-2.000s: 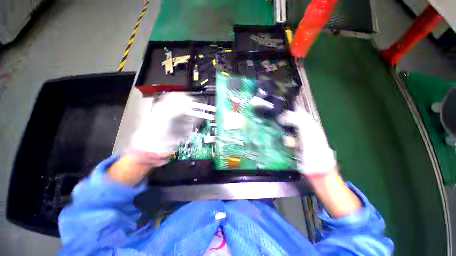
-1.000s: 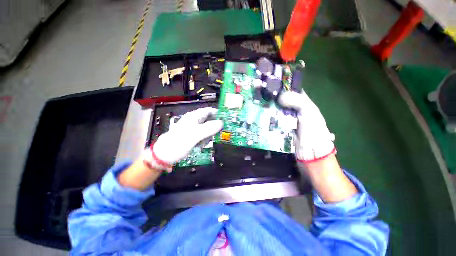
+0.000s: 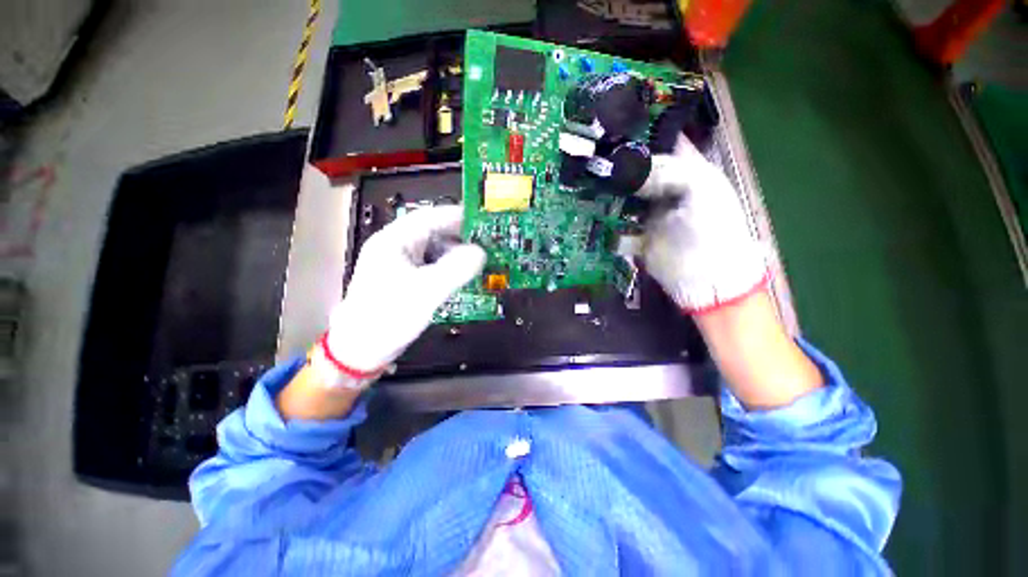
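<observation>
A green circuit board (image 3: 530, 214) with tall black cylinders and a yellow part is held up above a black carrier (image 3: 541, 338) on the bench. My right hand (image 3: 699, 231), in a white knit glove with a red cuff, grips the board's right side by the cylinders. My left hand (image 3: 408, 287), gloved alike, is at the board's lower left edge, thumb and fingers on the edge. A second green board (image 3: 471, 305) lies in the carrier's left part, mostly hidden by my left hand and the held board.
A large black bin (image 3: 203, 293) stands left of the bench with a carrier or openwork plate in its lower part. A parts tray (image 3: 338, 107) with pale cross-shaped pieces is behind. The green conveyor (image 3: 891, 271) runs right; red-wrapped posts stand at the back right.
The board has risen away from the carrier and towards the back of the bench, and now hides more of the parts trays. Both hands stay on or at it. The view has shifted.
</observation>
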